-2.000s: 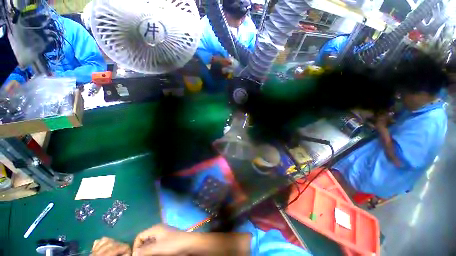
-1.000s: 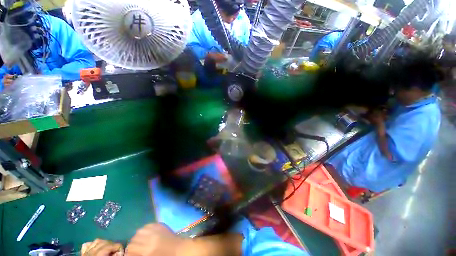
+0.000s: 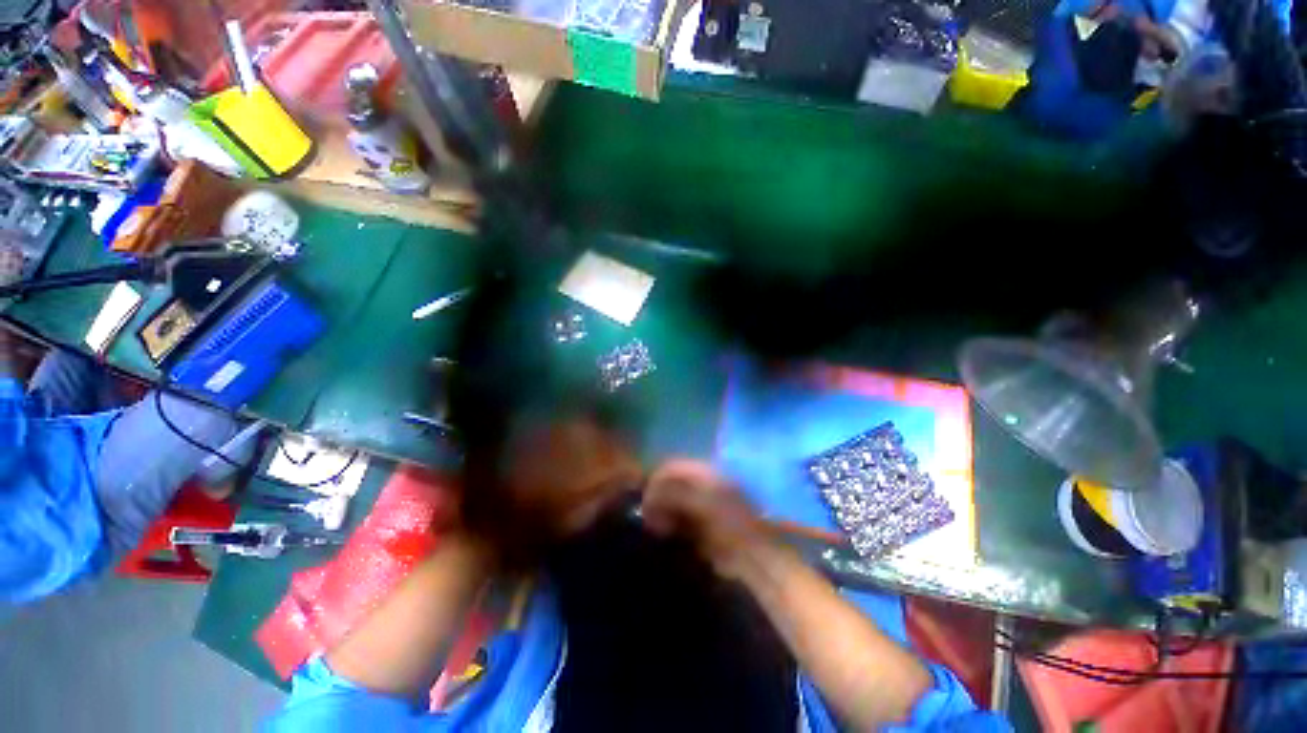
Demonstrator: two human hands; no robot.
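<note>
My left hand (image 3: 573, 473) is at the bench's front edge, dim and partly hidden by a dark blur close to the camera. My right hand (image 3: 695, 504) is beside it, fingertips together near a tiny pale spot; what the fingers hold is too small and blurred to tell. A speckled circuit panel (image 3: 879, 490) lies on the blue and orange work sheet (image 3: 767, 430) to the right. Two small board groups lie beyond my hands, a larger one (image 3: 625, 365) and a smaller one (image 3: 569, 328), near a blank paper card (image 3: 606, 288).
A clear funnel hood (image 3: 1061, 408) and white reel (image 3: 1158, 508) stand at right. A blue box (image 3: 247, 341) is at left, with a bottle (image 3: 384, 143) and yellow holder (image 3: 258, 129) behind. Pink-red bubble wrap (image 3: 366, 566) lies front left. Another person's blue sleeve (image 3: 43, 501) shows at left.
The view has swung left and down, so both forearms and the left side of the bench now show. My hands remain close together; the panel still lies on the sheet.
</note>
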